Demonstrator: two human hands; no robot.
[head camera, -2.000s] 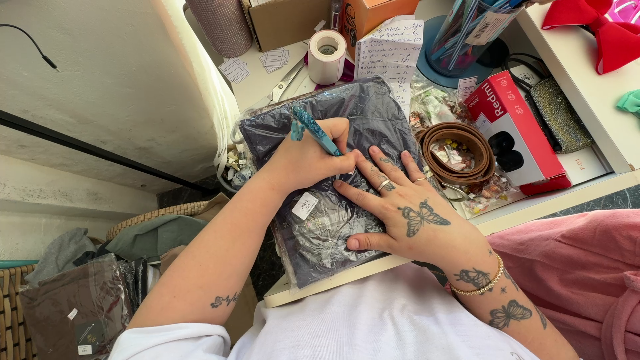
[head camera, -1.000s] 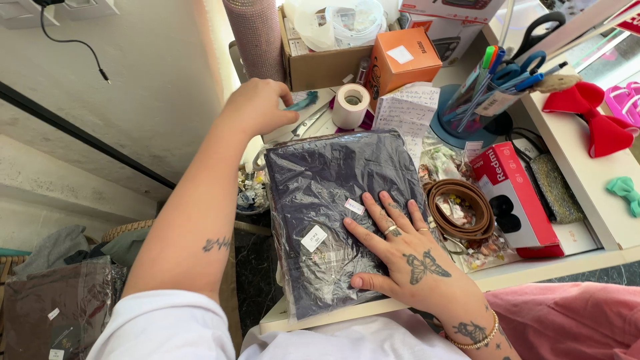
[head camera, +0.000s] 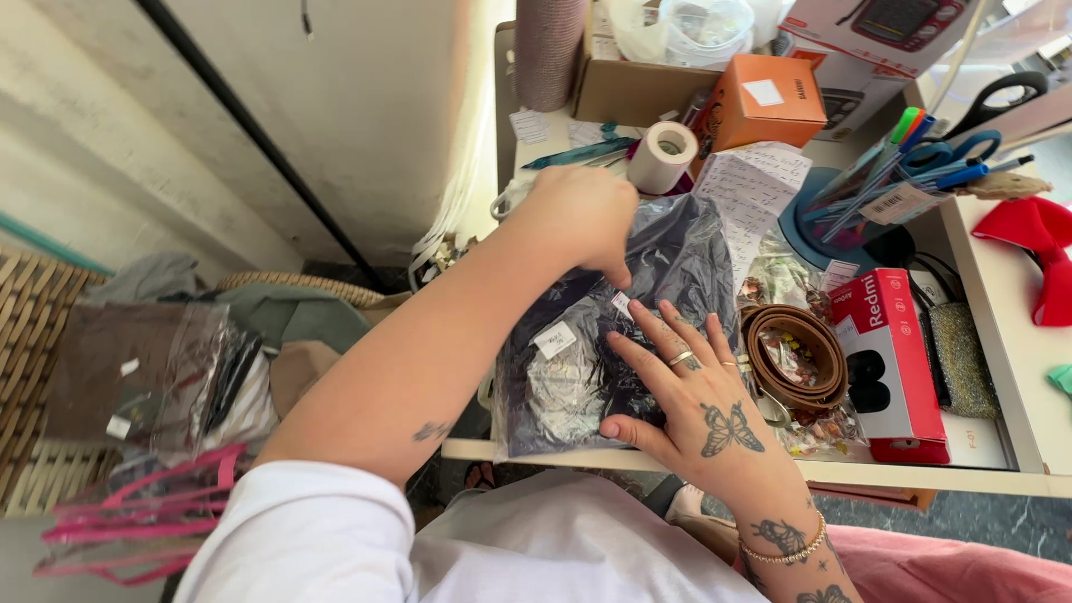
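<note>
A dark garment in a clear plastic bag (head camera: 544, 402) lies on the open drawer before me. My left hand (head camera: 586, 218), its arm coming from the lower left, hovers over or touches the bag's upper part with fingers bent down; whether it holds anything is hidden. My right hand (head camera: 695, 402), ringed and tattooed, rests with spread fingers on the bag's right side. Between the hands is a small label (head camera: 621, 304); a larger white one (head camera: 554, 339) sits lower left. A teal pen (head camera: 579, 154) lies beyond my left hand, beside a roll of white labels (head camera: 663, 157).
Right of the bag are a coiled brown belt (head camera: 758, 356), a red earphone box (head camera: 900, 368) and a drawer edge (head camera: 988, 335). Behind stand an orange box (head camera: 770, 100), a handwritten paper (head camera: 754, 188) and a pen cup (head camera: 863, 209). A wicker basket (head camera: 42, 335) holds bagged clothes at left.
My left hand wrote with the teal pen on the bag, then reached to the desk's back left; the pen now lies there and the hand is back over the bag. My right hand stays on the bag.
</note>
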